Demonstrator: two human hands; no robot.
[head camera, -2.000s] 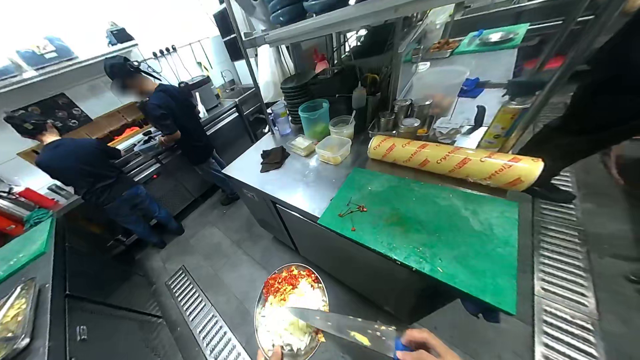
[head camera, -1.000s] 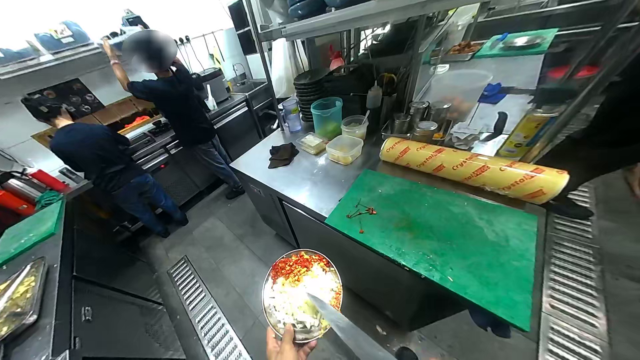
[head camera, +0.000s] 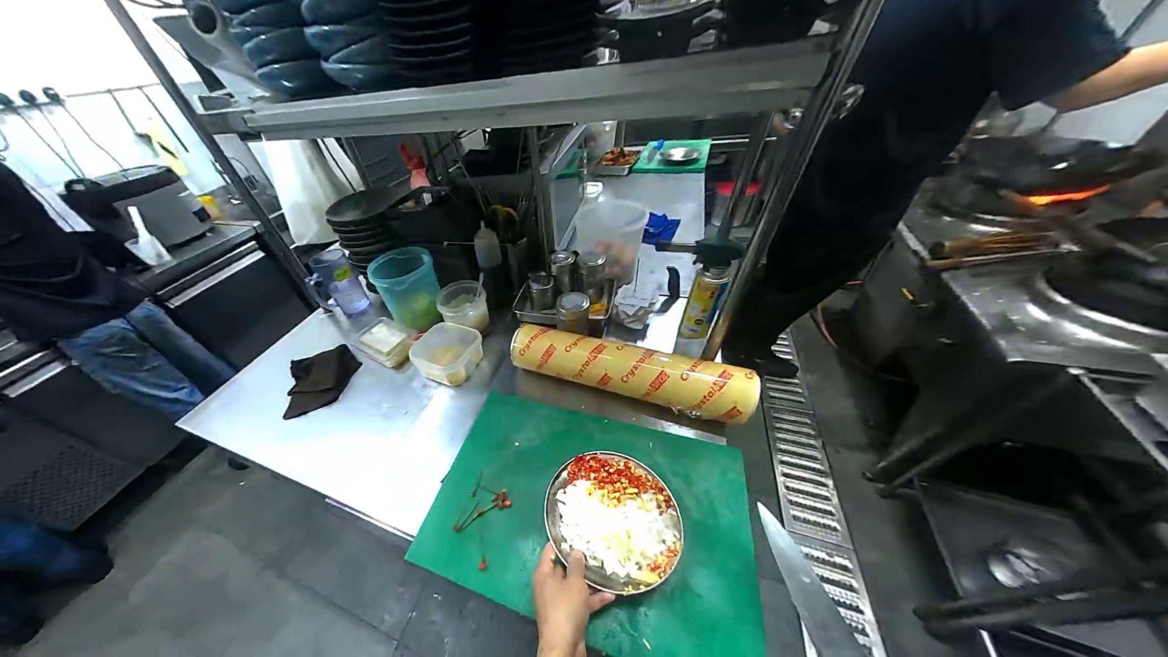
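Observation:
My left hand (head camera: 563, 598) grips the near rim of a round metal plate (head camera: 550, 525) over the green cutting board (head camera: 693, 456); whether the plate touches the board I cannot tell. Chopped red chili (head camera: 610, 474) and chopped white pieces (head camera: 602, 529) fill it. Chili stems (head camera: 479, 513) lie on the board, left of the plate. At the lower right a knife blade (head camera: 808, 584) points up and away, beside the board's right edge. My right hand and the knife's handle are out of view.
Behind the board lies a roll of plastic wrap (head camera: 634, 370). Plastic tubs (head camera: 447, 354) and a dark cloth (head camera: 321, 379) stand on the steel counter (head camera: 383, 447). A metal shelf (head camera: 547, 91) overhangs it. One person (head camera: 876, 137) stands at a wok stove with a flame (head camera: 1063, 196); another is at left.
The plate in my left hand has moved from in front of the counter to over the cutting board. The knife has come away from the plate to the right. The view has turned right.

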